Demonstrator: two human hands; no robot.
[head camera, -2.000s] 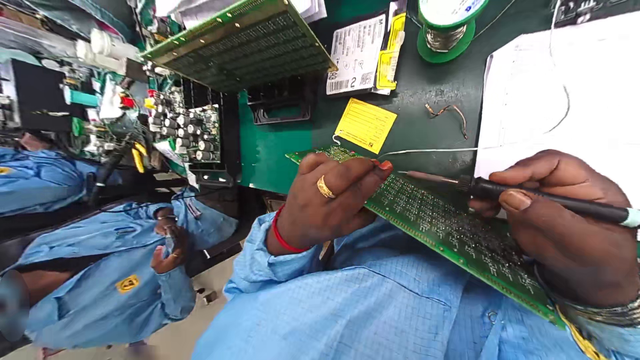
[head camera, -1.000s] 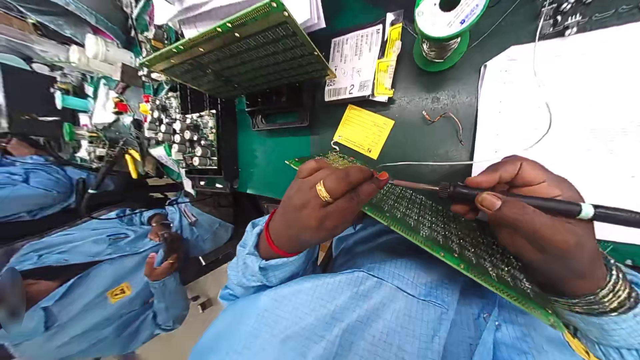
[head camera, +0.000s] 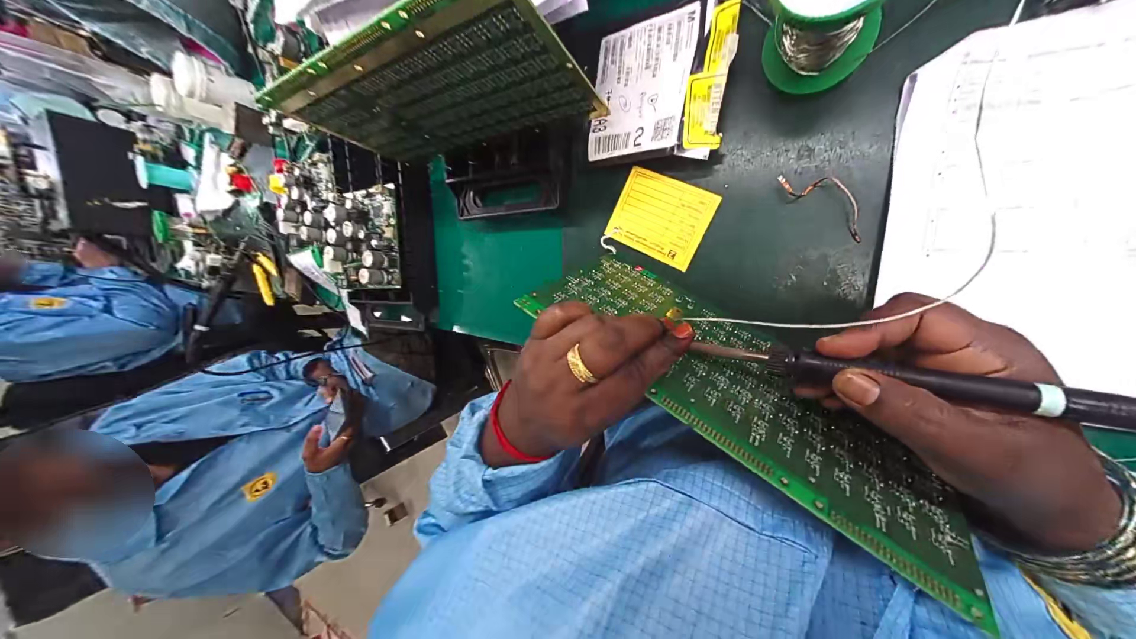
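Observation:
A green printed circuit board (head camera: 763, 417) lies slanted in front of my body, with rows of small solder points facing up. My right hand (head camera: 967, 399) grips a black soldering iron (head camera: 923, 377), its metal tip pointing left to my left fingertips. My left hand (head camera: 595, 377), with a gold ring, rests over the board, thumb and forefinger pinched at the end of a thin pale solder wire (head camera: 799, 325). The fingers hide the exact point where tip and wire meet. The wire runs right, over my right fingers, then up across the white papers.
Beyond the board lie a yellow tag (head camera: 663, 218), a copper-coloured wire piece (head camera: 821, 191), a labelled box (head camera: 643, 84), a solder spool (head camera: 821, 44) and papers (head camera: 1021, 169). Another circuit board (head camera: 444, 75) stands at upper left. Co-workers in blue coats (head camera: 240, 479) sit at left.
The soldering iron in my right hand has swung to a slightly different angle, its handle now sloping down to the right. My left hand has stayed at about the same place on the board.

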